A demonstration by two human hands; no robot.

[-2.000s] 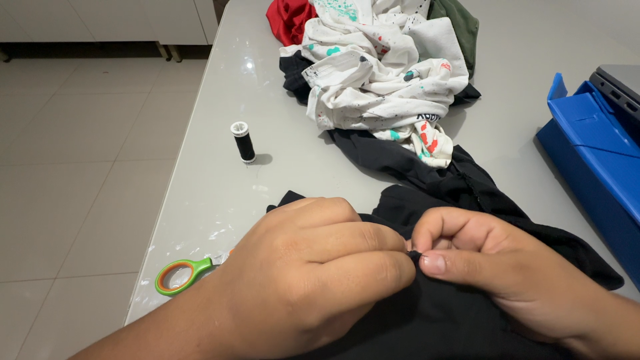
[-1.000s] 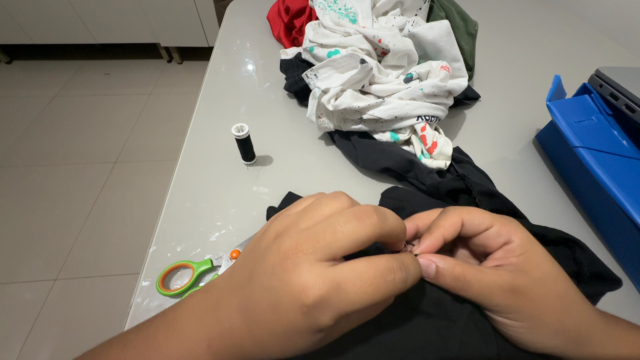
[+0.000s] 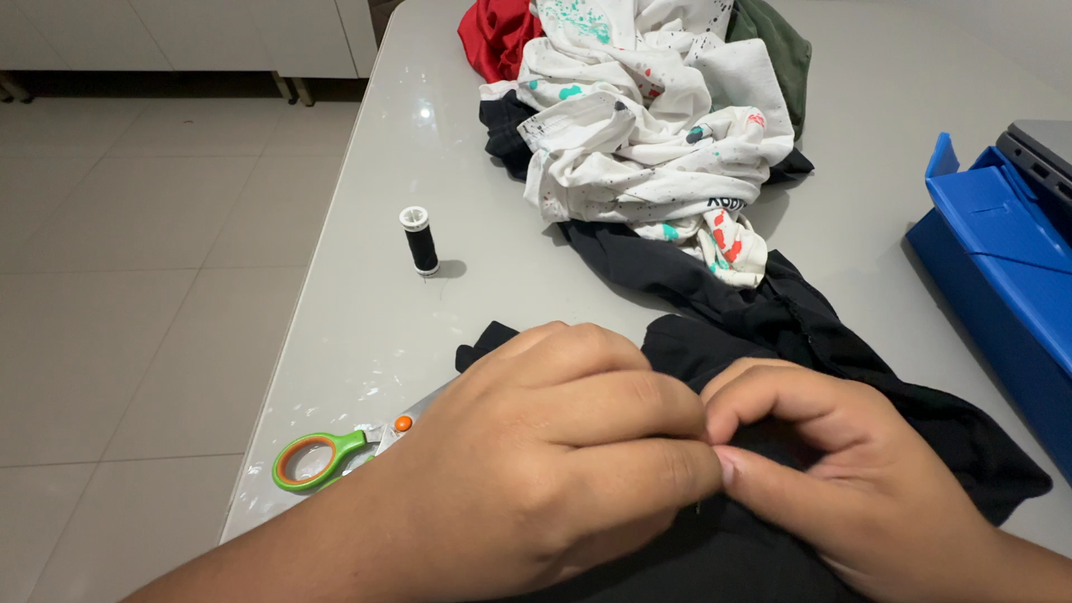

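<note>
My left hand (image 3: 578,444) and my right hand (image 3: 821,444) meet over a black cloth garment (image 3: 712,553), fingertips touching. Both are pinched closed; whatever lies between the fingertips is hidden, though a tiny light speck shows just below them. A spool of black thread (image 3: 421,243) stands upright on the table, beyond my left hand. Scissors with green and orange handles (image 3: 314,462) lie partly covered by my left hand and forearm.
A heap of clothes, with a paint-spotted white garment (image 3: 653,126) on top, is at the far side of the light table (image 3: 335,335). Red and olive cloth show behind it. A blue case (image 3: 1005,243) with a grey device (image 3: 1043,151) sits at the right.
My fingertips have shifted slightly over the black cloth. The dark bit of cloth seen between them two seconds ago no longer shows. More of the scissors is visible than two seconds ago.
</note>
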